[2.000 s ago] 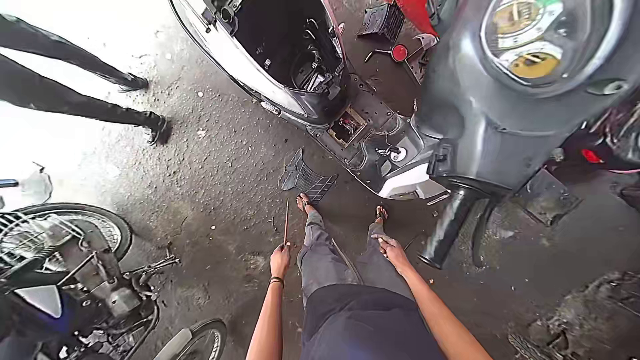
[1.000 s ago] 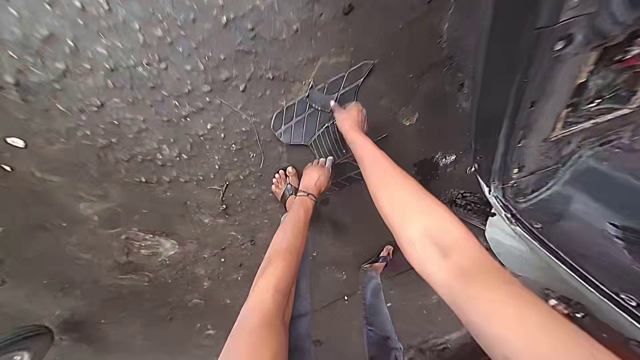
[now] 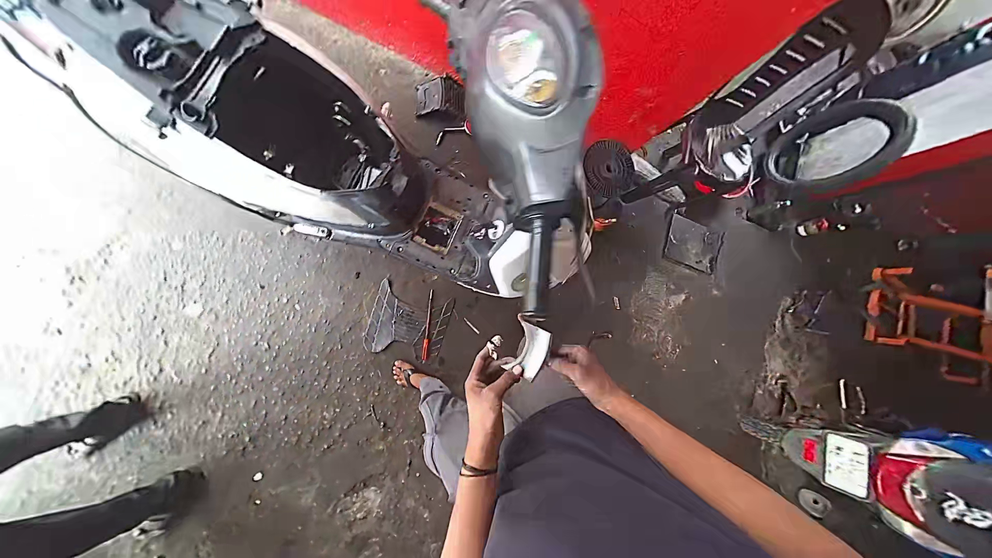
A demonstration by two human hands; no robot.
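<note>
A small curved white piece (image 3: 535,349) is held in front of my body, below the black handlebar grip (image 3: 539,267) of a scooter. My left hand (image 3: 494,380) pinches its lower left edge between thumb and fingers. At its right side is my right hand (image 3: 583,370), with the fingertips at or near the edge; whether they grip it is not clear. On the ground by my foot lies a dark floor mat with a line pattern (image 3: 395,318), and a red-handled screwdriver (image 3: 426,337) rests across it.
The scooter's white body (image 3: 310,194) and grey headlight cowl (image 3: 535,147) stand ahead. An orange metal frame (image 3: 922,310) and another motorcycle (image 3: 852,461) are at the right. A person's legs (image 3: 101,465) show at lower left. A black tray (image 3: 694,242) lies beyond the handlebar.
My hands have left the floor mat and come up in front of my body, where they are now at the white piece. The view has swung back up to the scooter.
</note>
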